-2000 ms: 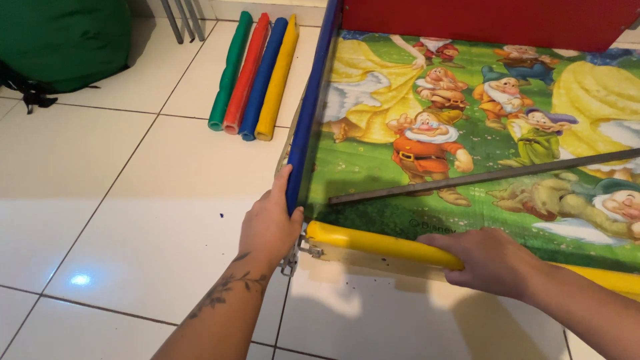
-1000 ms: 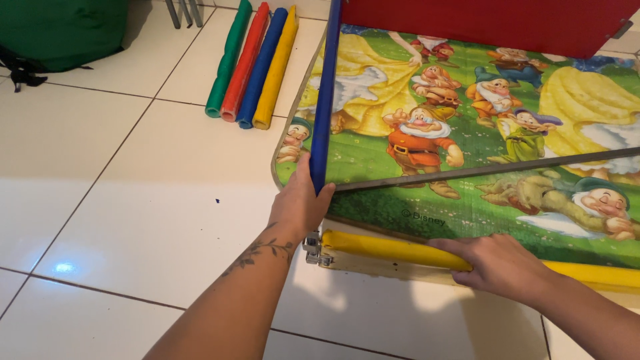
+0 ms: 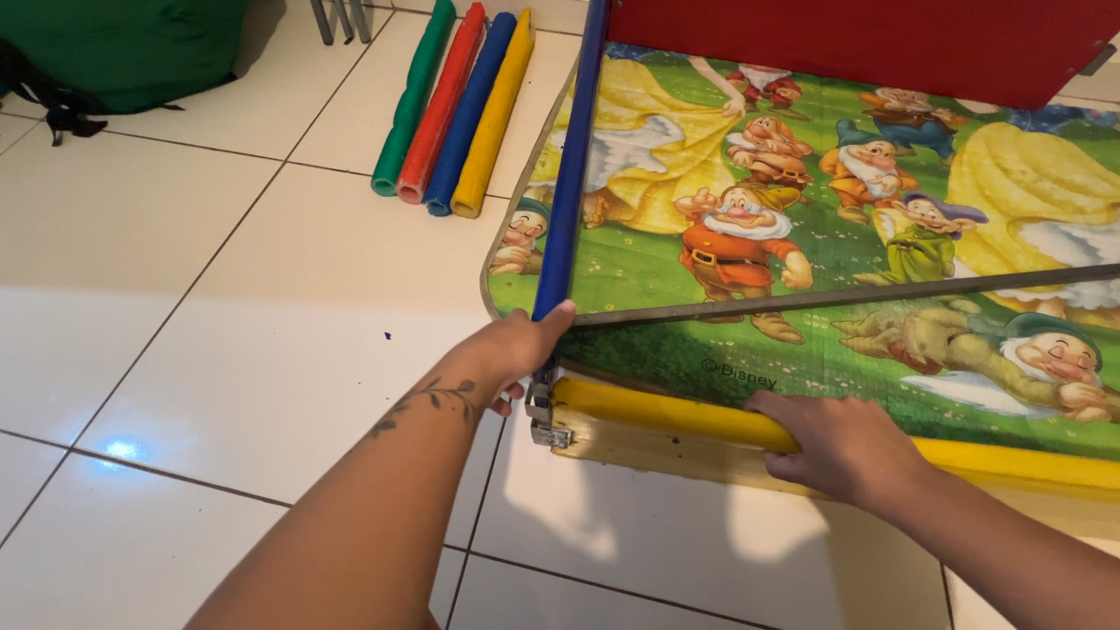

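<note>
My left hand (image 3: pixel 512 350) grips the lower end of a long blue bar (image 3: pixel 573 166), beside metal corner brackets (image 3: pixel 547 416). My right hand (image 3: pixel 836 442) is closed around a yellow padded rail (image 3: pixel 669 416) that runs along the near side of the frame. A cartoon-printed mat (image 3: pixel 647 262) spreads beneath and beyond the bar, and its rounded left corner sticks out past it. A thin grey strip (image 3: pixel 787 304) crosses the mat from near my left hand to the right. The parts of the bar and rail under my fingers are hidden.
Green (image 3: pixel 413 101), red (image 3: pixel 442 105), blue (image 3: pixel 472 114) and yellow (image 3: pixel 496 114) foam tubes lie side by side on the tiled floor. A green fabric bag (image 3: pixel 122 52) is at the upper left, near grey metal legs (image 3: pixel 341 19). A red panel (image 3: pixel 857 44) stands at the back.
The mat's left corner, hidden behind the blue bar two seconds ago, now shows outside it. My left hand and the bar's near end have shifted right over the mat. My right hand stays on the yellow rail.
</note>
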